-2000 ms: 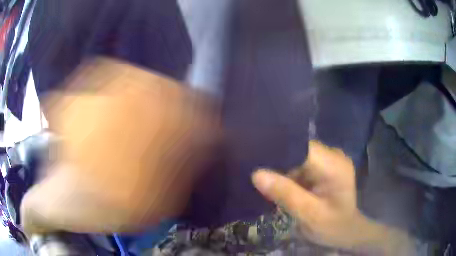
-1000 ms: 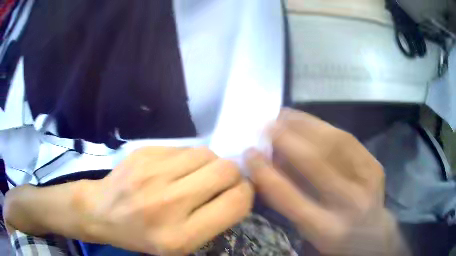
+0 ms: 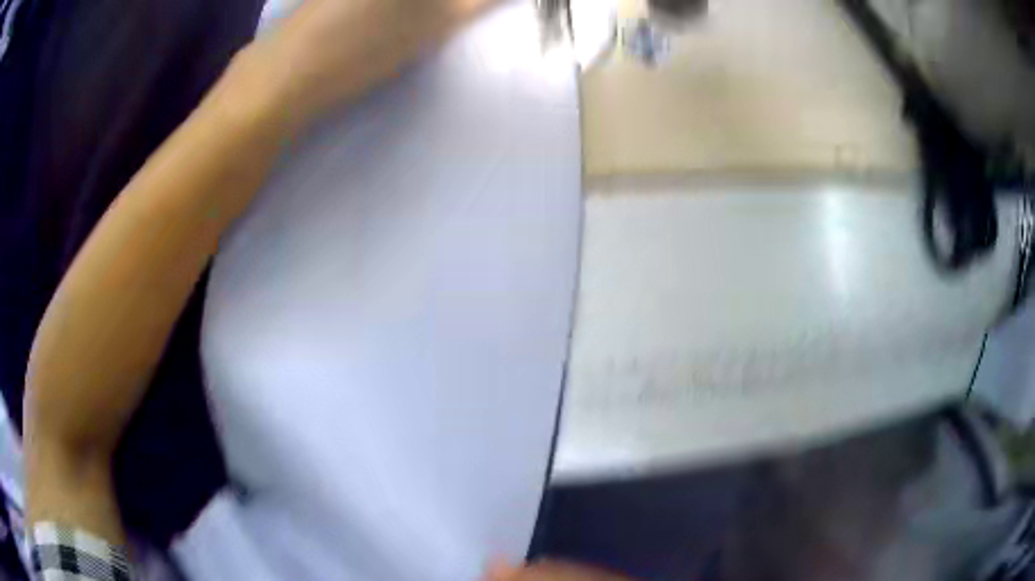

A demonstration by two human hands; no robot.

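Note:
A pale grey-white facing piece (image 3: 420, 295) with a narrow dark right edge runs from the top centre down to the bottom edge. Dark garment fabric (image 3: 125, 91) lies on its left. My left hand (image 3: 454, 9) is at the top edge, cut off, over the upper end of the pale piece beside small blurred metal parts, likely the presser foot (image 3: 554, 20). Its fingers are hidden. Of my right hand (image 3: 556, 570) only a little skin shows at the bottom edge, by the lower end of the pale piece.
The beige machine bed (image 3: 749, 114) is right of the facing. The white table edge (image 3: 772, 272) with blurred ruler marks lies below it. Black-handled scissors (image 3: 959, 216) lie at the right. Grey cloth (image 3: 953, 511) hangs at the lower right.
My left hand has moved up and away from the fold at the lap. My right hand has dropped almost out of view. The pale piece now lies spread up to the metal parts.

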